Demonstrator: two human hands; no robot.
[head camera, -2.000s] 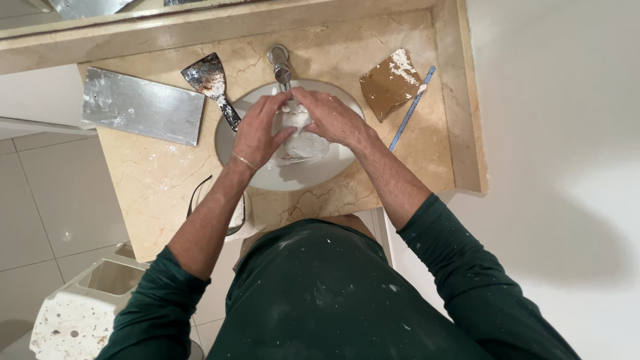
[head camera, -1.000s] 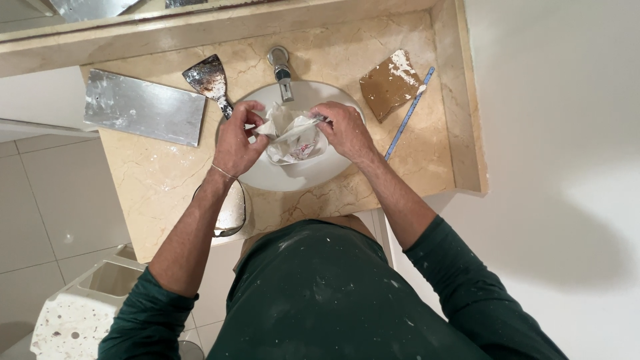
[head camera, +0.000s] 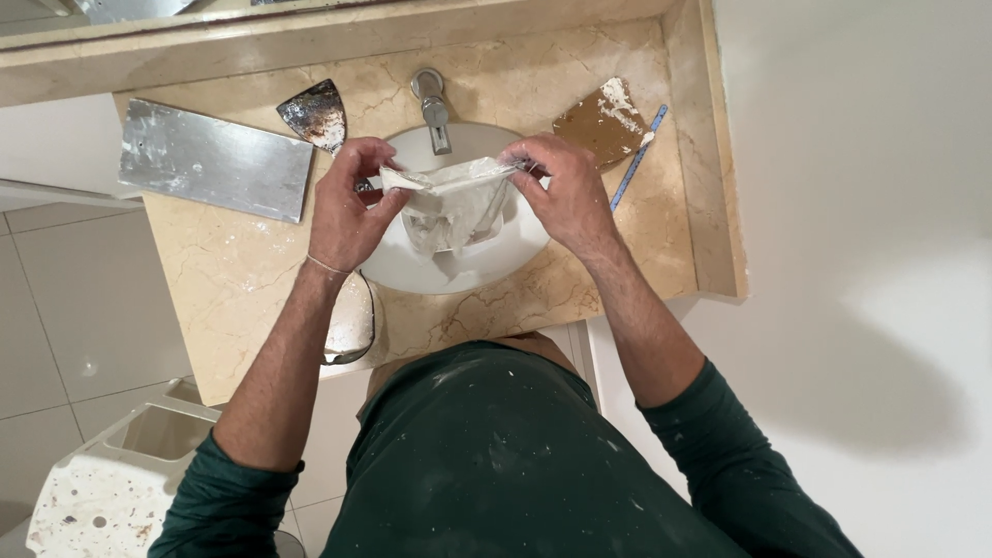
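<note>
Over the white oval sink (head camera: 473, 275), a translucent plastic bag (head camera: 461, 198) is stretched between both hands. My left hand (head camera: 353, 201) pinches its left edge, and my right hand (head camera: 562, 190) grips the right edge. Below the bag, partly hidden by it, a clear container (head camera: 496, 231) sits in the basin. The metal faucet (head camera: 432, 112) stands behind the bag. A stained putty knife (head camera: 316, 115) lies by my left hand, its handle mostly hidden.
A flat metal plate (head camera: 217, 159) lies at the counter's left. On the right are a brown, white-smeared sheet (head camera: 601, 124) and a blue strip (head camera: 639, 159). A white dusty object with a dark rim (head camera: 350, 318) rests at the front edge. A speckled plastic stool (head camera: 108, 496) stands lower left.
My hands were close together over the sink two seconds ago; they have moved apart, the bag now stretched between them. The faucet and container have come into clearer view.
</note>
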